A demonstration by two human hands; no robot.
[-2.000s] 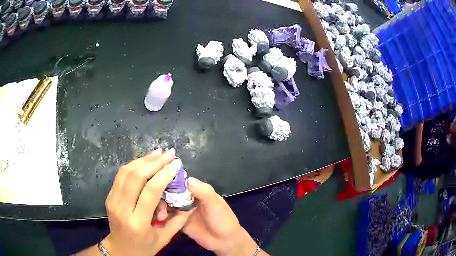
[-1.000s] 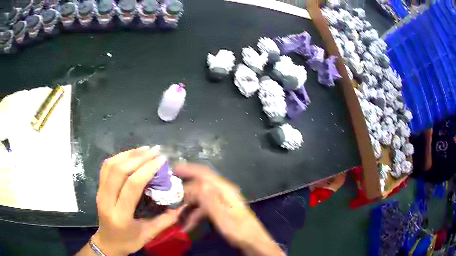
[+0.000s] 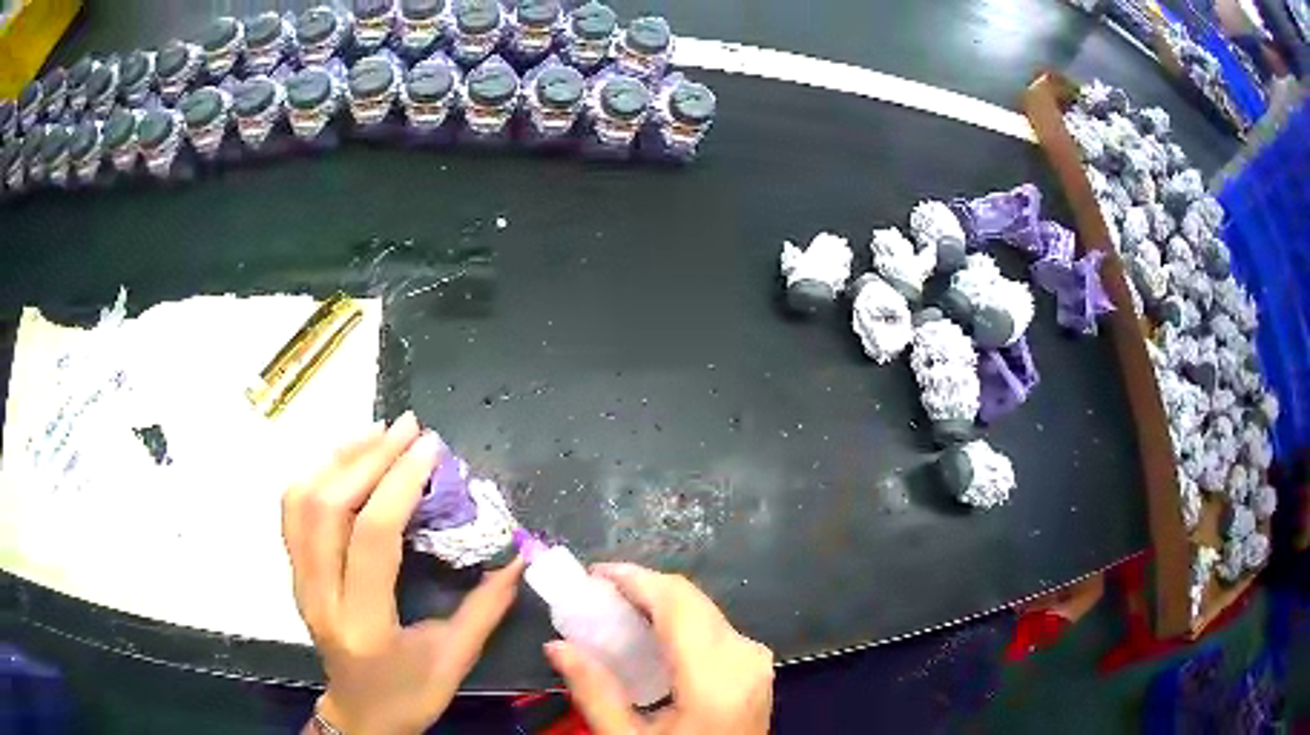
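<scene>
My left hand (image 3: pixel 367 574) holds a joined piece (image 3: pixel 463 520) near the table's front edge, its purple end up and left, its white middle and grey end toward the right. My right hand (image 3: pixel 687 653) holds the glue bottle (image 3: pixel 601 615), tilted with its pink-purple nozzle at the white and grey end of the piece. Whether the nozzle touches it, I cannot tell. Loose white-and-grey parts (image 3: pixel 945 376) and several purple parts (image 3: pixel 1080 292) lie in a group on the right half of the table.
Finished pieces (image 3: pixel 431 94) stand in tight double rows along the far left. Gold strips (image 3: pixel 305 353) lie on the stained paper sheet (image 3: pixel 187 474) at left. A carton tray (image 3: pixel 1135 359) heaped with white-and-grey parts is at the right edge, with blue crates (image 3: pixel 1271 230) beyond. Red stool parts (image 3: pixel 1056 620) show below.
My right hand left the piece and took up the glue bottle, bringing it from mid-table to the piece. My left hand still holds the piece. The view has shifted, showing more finished rows.
</scene>
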